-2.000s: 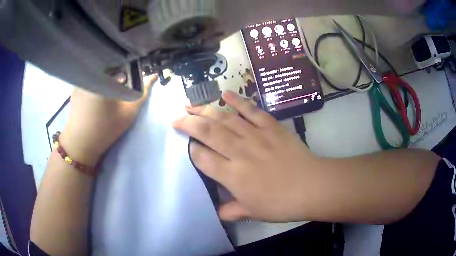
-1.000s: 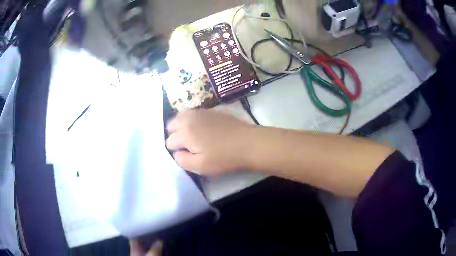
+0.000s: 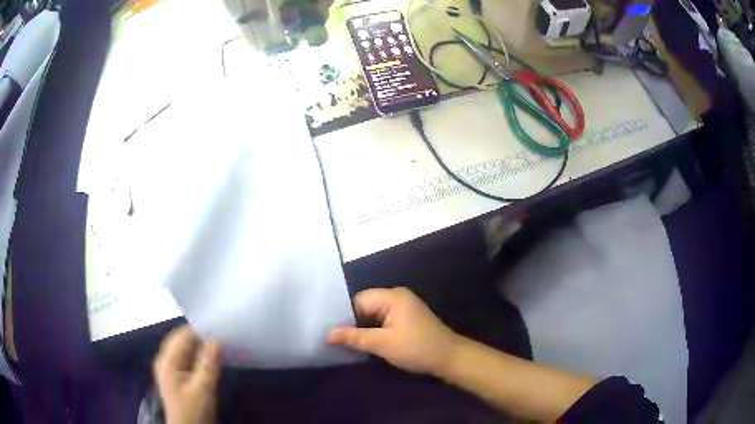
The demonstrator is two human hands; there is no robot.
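A pale panel (image 3: 257, 240) runs from the machine's needle area (image 3: 281, 33) down over the table's front edge, with a thin dark line along its right side. My right hand (image 3: 397, 331) pinches its lower right corner between thumb and fingers. My left hand (image 3: 190, 368), slightly blurred, is at its lower left edge with thumb and fingers on the cloth. The needle area is blurred and washed out by the lamp, so the needle is not visible.
A lit smartphone (image 3: 393, 66) with a black cable (image 3: 472, 189) lies right of the needle area. Scissors (image 3: 515, 108) with red and green handles lie further right, near a small white box (image 3: 565, 21). More pale cloth (image 3: 604, 290) hangs at lower right; dark cloth (image 3: 50, 248) lies at left.
My right hand has moved from beside the needle area down to the panel's lower right corner. My left hand has come further into view at the lower left. The view has shifted, showing more table front.
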